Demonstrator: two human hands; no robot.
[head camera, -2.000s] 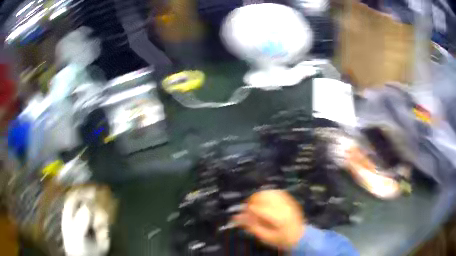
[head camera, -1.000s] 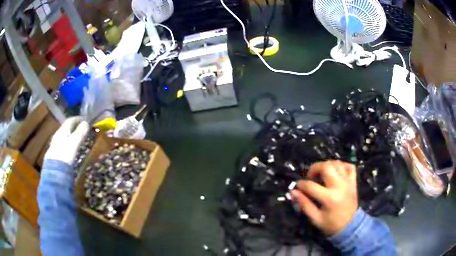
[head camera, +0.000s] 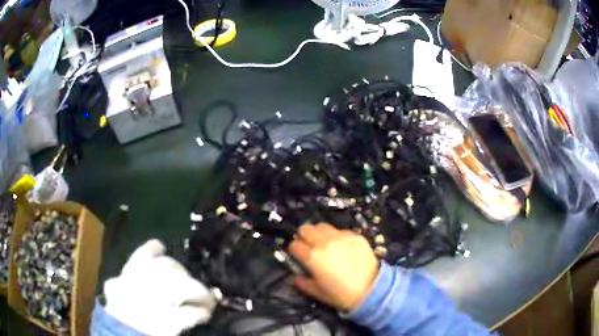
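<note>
A tangled heap of thin black cables with small silver and whitish connectors lies at the centre of the bench. My right hand, bare, is on the lower part of the heap with its fingers curled down around a black cable near a silver connector. My left hand, in a white glove, is at the heap's lower left edge. A connector shows at its fingertips, but whether it is held cannot be told. An open cardboard box of small silver-grey metal parts stands at the left.
A silver-grey metal fixture stands at upper left. A yellow tape roll, white cord and fan are at the back. A copper-coloured wire bundle, smartphone and plastic bags lie right, by the curved bench edge.
The view has shifted right. My left hand has moved from the box of metal parts to the heap's edge. My right hand has moved lower on the heap.
</note>
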